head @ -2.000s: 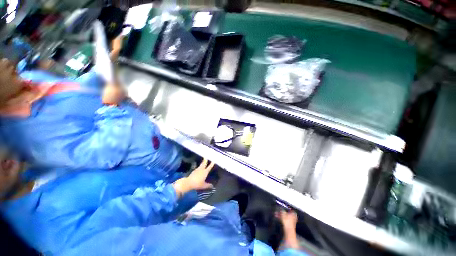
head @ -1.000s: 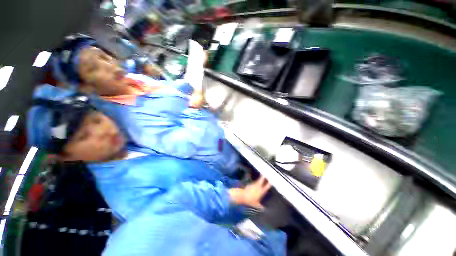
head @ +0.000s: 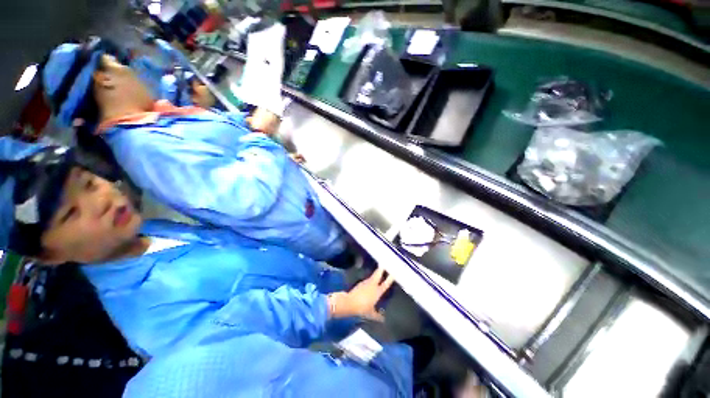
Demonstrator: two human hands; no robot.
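Observation:
A small black tray [head: 427, 263] lies on the steel bed of the line, against the near rail [head: 436, 299]. It holds a white item [head: 417, 233] and a yellow item [head: 462, 247]. A blurred bit of skin, likely my left hand [head: 470, 385], shows at the bottom edge below the rail. It is cut off, so its grip cannot be told. My right hand is not in view.
A co-worker's hand [head: 366, 297] is beside the near rail. Another co-worker beyond holds a white sheet [head: 265, 66]. Black parts bins [head: 452, 107] and bagged components [head: 580, 163] lie on the green bench [head: 669, 116]. A cross piece [head: 567, 319] spans the line.
The view has swung left and up, so the co-workers' heads now show. The tray appears farther right than two seconds ago. The hand below the rail has dropped to the bottom edge.

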